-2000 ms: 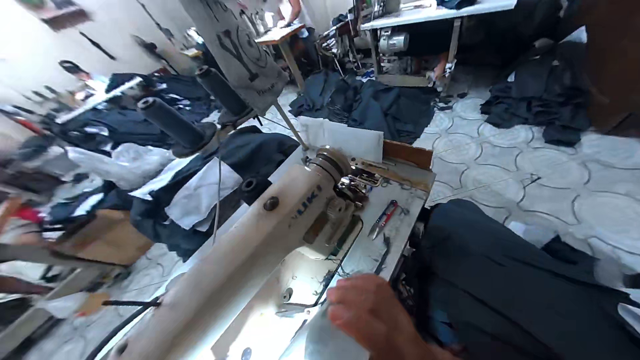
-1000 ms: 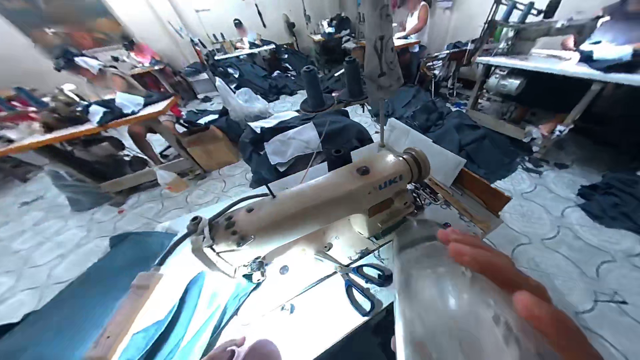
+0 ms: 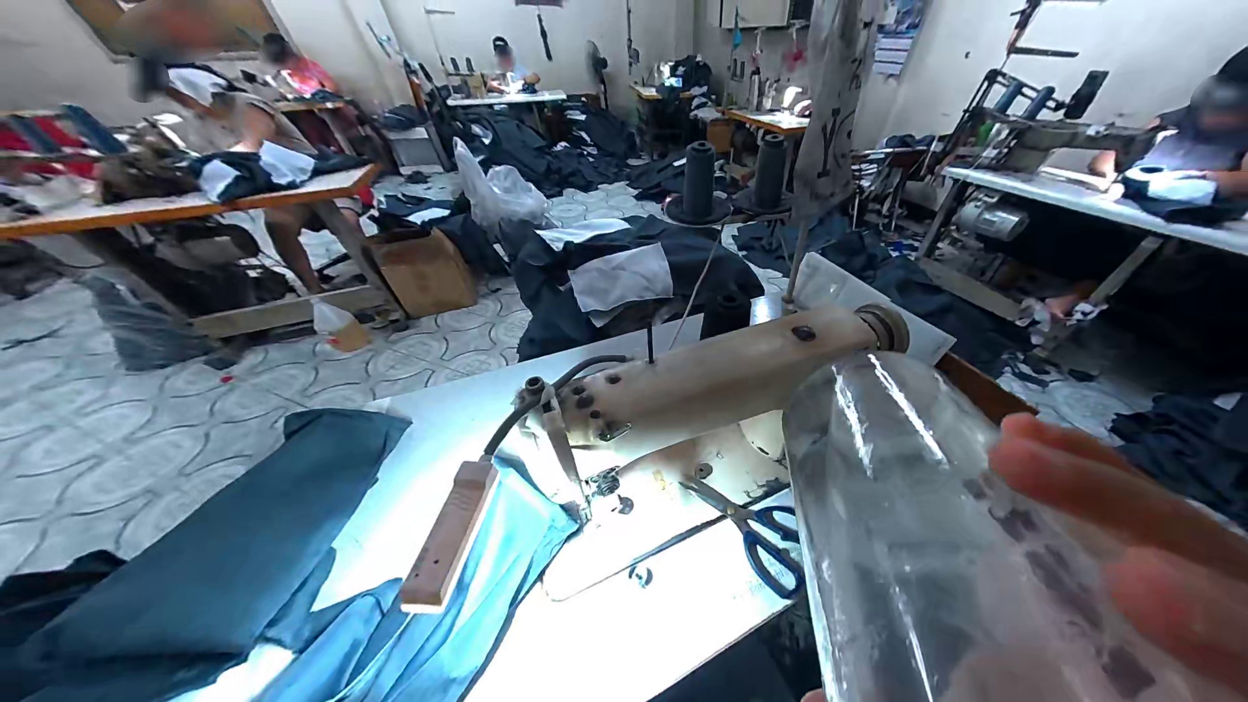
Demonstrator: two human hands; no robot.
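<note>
Close to the camera at the lower right, my right hand is wrapped around a clear, scratched plastic bottle, its fingers blurred. Of my left hand no clear part shows; a bit of skin at the bottle's lower edge cannot be told apart. Behind the bottle stands a Juki sewing machine on a white table. Scissors with dark blue handles lie by its bed. A lamp bar on a black cable hangs over light blue cloth near the needle.
Dark cloth drapes over the table's left side. Thread cones stand behind the machine. Beyond are dark fabric heaps, a cardboard box and a plastic bag. Several people work at other tables, left, back and right.
The view has swung left. Two seconds ago my right hand was near the machine with no bottle visible; the bottle appears one second ago. A hand at the bottom edge then is now out of sight.
</note>
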